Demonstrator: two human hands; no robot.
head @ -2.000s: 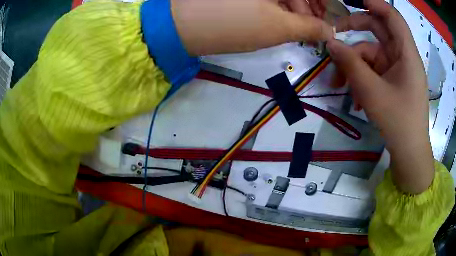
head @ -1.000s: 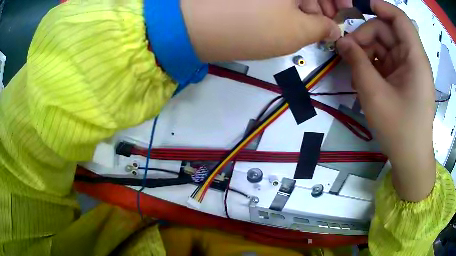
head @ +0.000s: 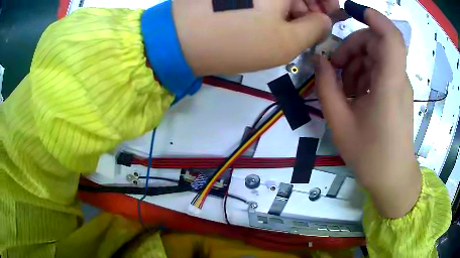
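My left hand (head: 262, 35) is at the top centre with bent fingers. My right hand (head: 370, 106) is to its right, fingers curled and thumb near the cable's upper end. What either holds is hidden or blurred. Black tape (head: 232, 4) lies on the back of my left hand, and another piece (head: 355, 10) is on a right fingertip. A multicolour ribbon cable (head: 242, 150) runs diagonally over the white metal panel (head: 202, 118), its white connector at the lower end. One black tape (head: 289, 102) crosses it; another (head: 304, 159) crosses the red wire bundle (head: 262, 162).
Red-orange foam (head: 176, 219) edges the panel. A small circuit board (head: 206, 181) is at the lower middle, beside a black cable (head: 131, 190). A thin blue cord (head: 149, 164) hangs from the blue wrist band (head: 169, 48). A thin dark wire extends to the right.
My right hand has shifted left and now covers part of the red wires. My left hand has turned, showing the tape on its back. The cable's upper end is more hidden.
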